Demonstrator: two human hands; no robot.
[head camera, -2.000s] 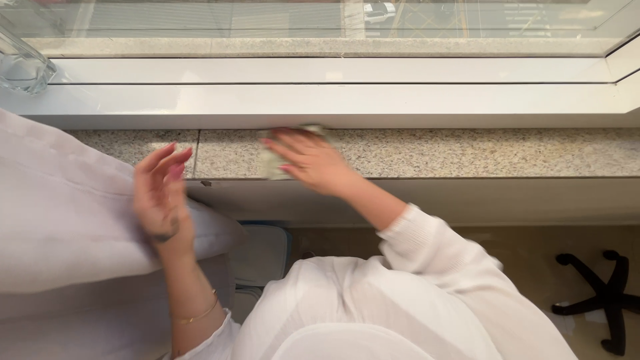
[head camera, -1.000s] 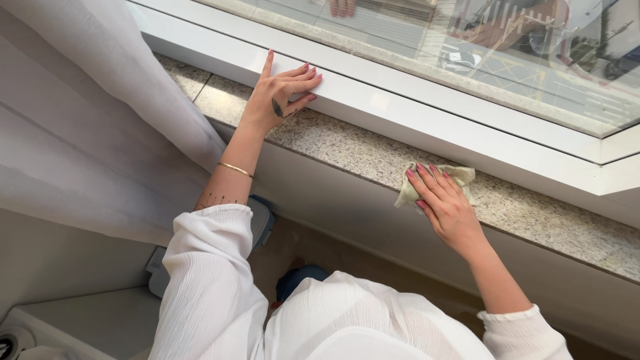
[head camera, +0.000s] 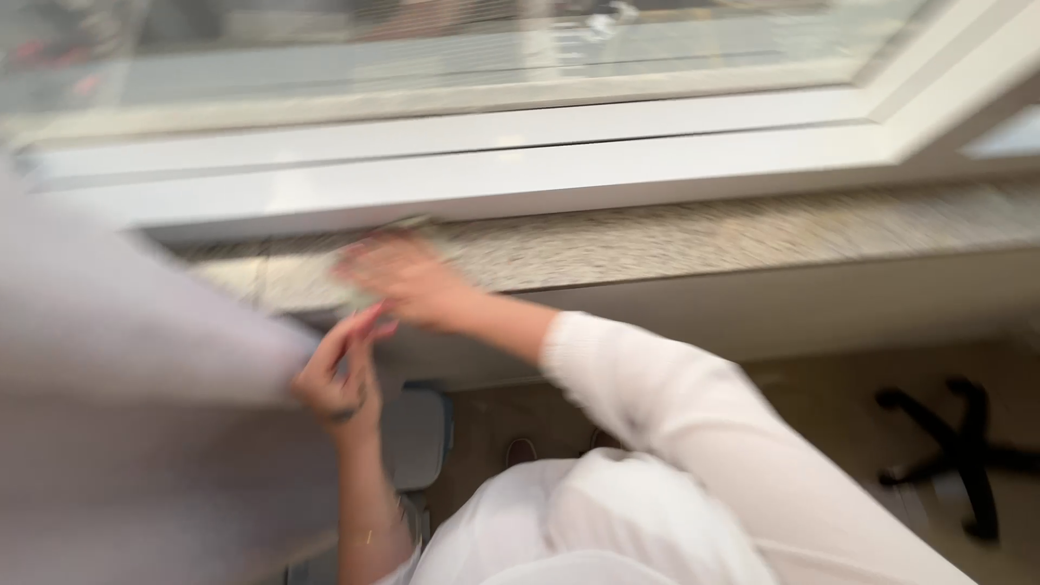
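My right hand (head camera: 406, 276), blurred by motion, lies palm down over a pale cloth (head camera: 355, 299) on the speckled stone windowsill (head camera: 634, 244). Only bits of the cloth show around the fingers. My left hand (head camera: 345, 370) is raised just in front of the sill edge, beside the curtain (head camera: 154, 357), its fingers bent and loosely apart; nothing shows in it. The fingertips of the left hand overlap the right hand in view, and whether they touch I cannot tell.
A white window frame (head camera: 487, 175) runs behind the sill, with glass above it. The light curtain fills the left side. Below the sill stand a grey object with a blue edge (head camera: 414, 435), perhaps a bin, and a black wheeled chair base (head camera: 963, 447) at the right.
My right hand has moved left along the sill with the cloth. My left hand has come off the window frame to beside the curtain. The view has turned.
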